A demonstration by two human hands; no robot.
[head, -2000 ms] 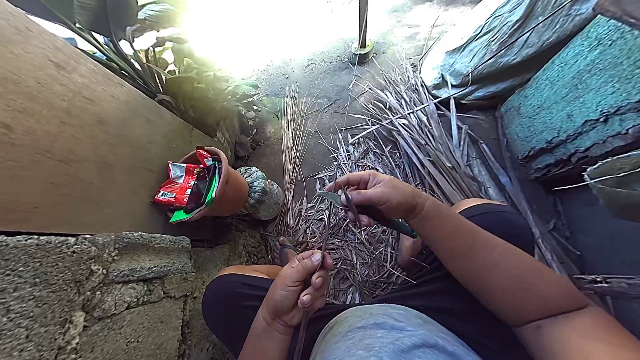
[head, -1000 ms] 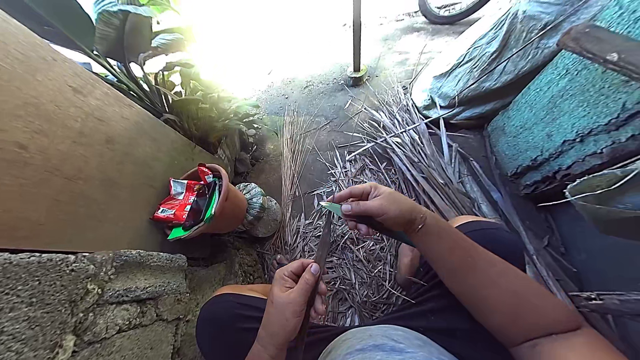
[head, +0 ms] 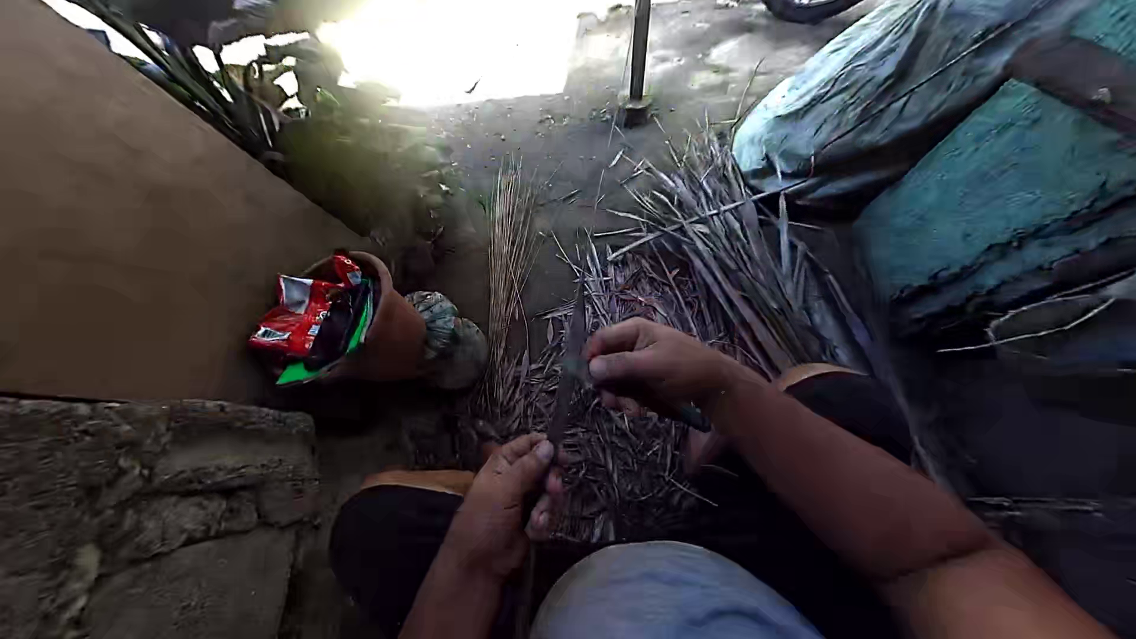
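Note:
Low in the middle, my left hand point(head: 515, 497) pinches a long dry palm leaflet point(head: 569, 382) that points up and away. My right hand point(head: 652, 364) is closed around a dark-handled knife point(head: 695, 417), beside the leaflet's middle; its blade is blurred and mostly hidden. Beneath both hands lies a heap of leaf shavings point(head: 612, 470). A bundle of thin stripped midribs point(head: 509, 257) rests on the ground left of the heap, and a pile of dry palm leaflets point(head: 728, 257) lies to its right.
A terracotta pot point(head: 395, 328) with red and green wrappers stands on the left by a board point(head: 160, 231) and a concrete block wall point(head: 177, 497). A post point(head: 639, 53) rises ahead. A covered sack point(head: 834, 106) and a turquoise block point(head: 1003, 195) are on the right.
The knife's blade showed near the leaflet in both earlier frames and is now blurred. The leaflet now stands out longer above my left hand.

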